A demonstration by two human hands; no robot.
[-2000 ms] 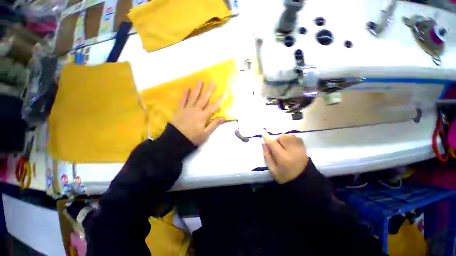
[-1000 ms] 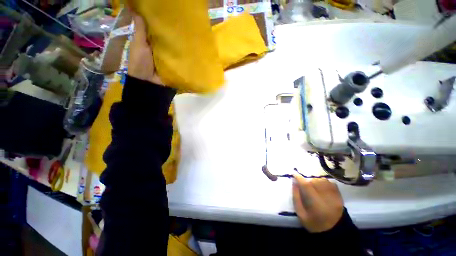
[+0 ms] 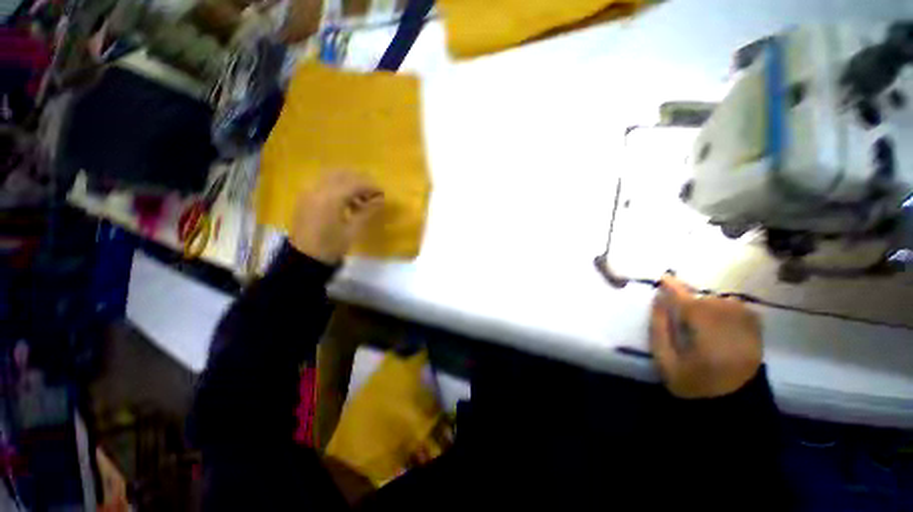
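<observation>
The squarish stack of yellow cut panels (image 3: 350, 120) lies on the white table left of the sewing machine. My left hand (image 3: 335, 210) is blurred over the stack's lower part, fingers bent; whether it grips a panel cannot be told. My right hand (image 3: 706, 340) rests on the machine bed near the front edge, thumb and forefinger close together at the dark seam line; whether something small is between them cannot be told. The sewing machine head (image 3: 801, 140) stands above and right of my right hand. No fabric shows under it.
Folded yellow pieces (image 3: 541, 22) lie at the top edge, with a dark strip (image 3: 406, 35) left of them. Fabric scissors (image 3: 195, 228) lie at the far left table edge. Yellow cloth (image 3: 390, 420) hangs below the table. A dark bundle (image 3: 135, 125) sits at upper left.
My left hand has let go of the raised yellow cloth and come down to the squarish stack. The camera view has shifted left. My right hand stays near the seam line.
</observation>
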